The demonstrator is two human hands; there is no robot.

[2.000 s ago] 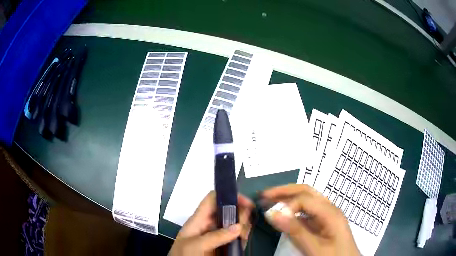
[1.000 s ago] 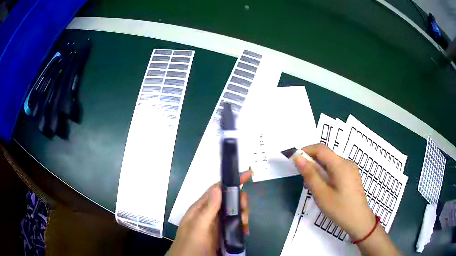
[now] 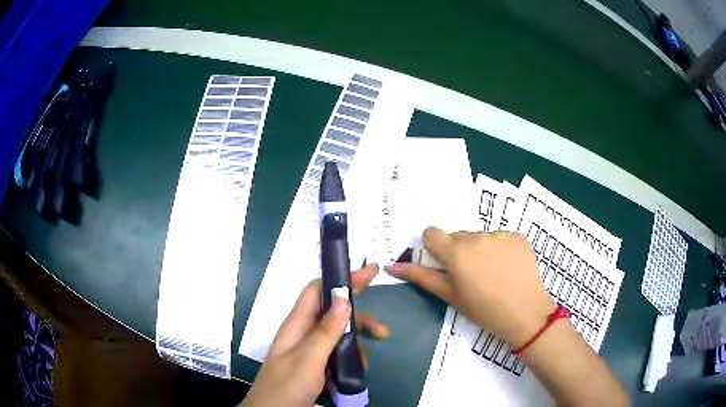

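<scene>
My left hand [image 3: 306, 346] is shut on a black pen-shaped device [image 3: 336, 258] with a pale band below its dark cone nose and a purple lower end. The nose points away from me. My right hand [image 3: 485, 278] holds a short blade-like tool [image 3: 404, 256] with a dark tip and a white grip. The tip is at the small-print sticker sheet [image 3: 442, 187], near its small dark marks. The fingers hide most of the tool. A grey label strip [image 3: 341, 131] lies behind the device.
A silver label strip [image 3: 239, 107] lies left. Black-framed sticker sheets [image 3: 577, 274] overlap at right, with a dot sticker sheet [image 3: 665, 262] and a white oblong [image 3: 659, 354] beyond. Dark pens [image 3: 68, 159] lie at far left by a blue bin [image 3: 40, 56]. A pale rail [image 3: 239, 46] borders the green conveyor.
My right hand moved from beside the device out over the sheets, then down and left onto the small-print sheet. The device stayed in my left hand. The whole view shifted slightly.
</scene>
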